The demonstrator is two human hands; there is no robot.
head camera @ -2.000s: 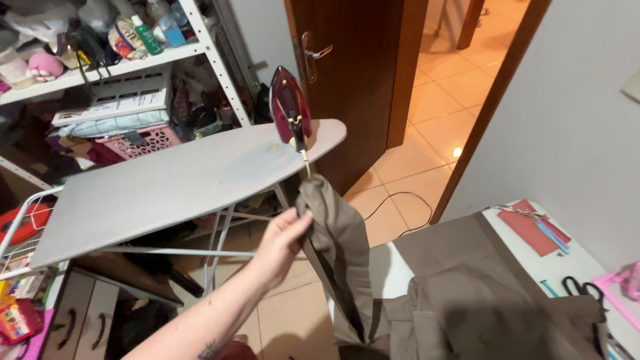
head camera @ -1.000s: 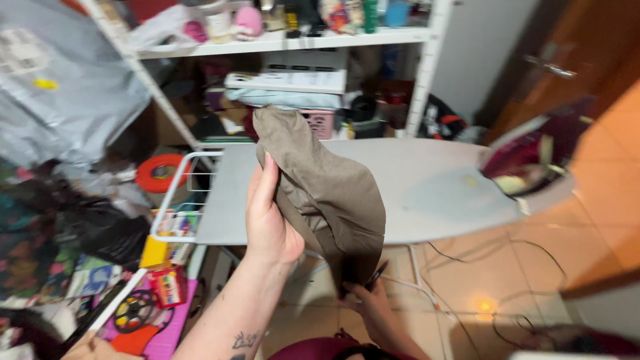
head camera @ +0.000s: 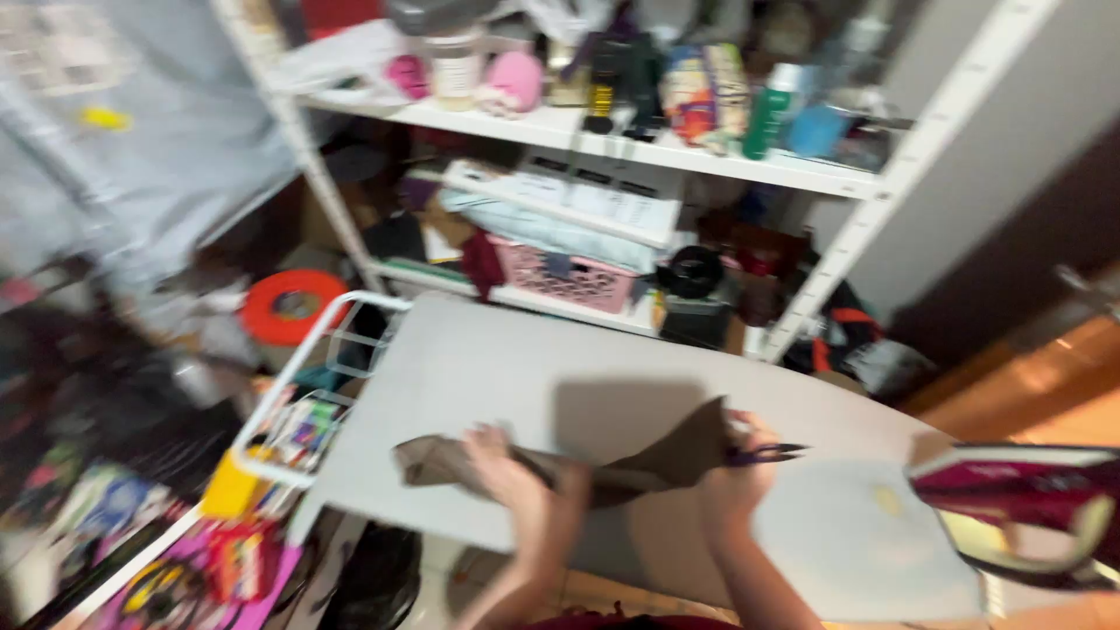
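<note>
Grey-brown fabric (head camera: pixel 647 468) lies across the light grey ironing board (head camera: pixel 490 359), part of it lifted at its right end. My left hand (head camera: pixel 503 464) rests on the fabric near its left end, blurred, with the fingers over it. My right hand (head camera: pixel 744 455) holds the fabric's raised right end together with a small pair of dark-handled pointed scissors or snips (head camera: pixel 774 452), whose tips point right. A burgundy clothes iron (head camera: pixel 1015 499) rests on the right end of the board, to the right of my right hand.
Behind the board stands a white metal shelf (head camera: pixel 560 131) with bottles and a pink basket (head camera: pixel 569 276). A white wire rest (head camera: pixel 289 385) juts from the board's left end, near an orange ring (head camera: pixel 293 306). Boxes and a magenta surface (head camera: pixel 197 569) are at lower left.
The fabric, held up in front of the board a second ago, now lies on it. My left hand has come down with it, and my right hand is now over the board. The view has swung left since the earliest frame.
</note>
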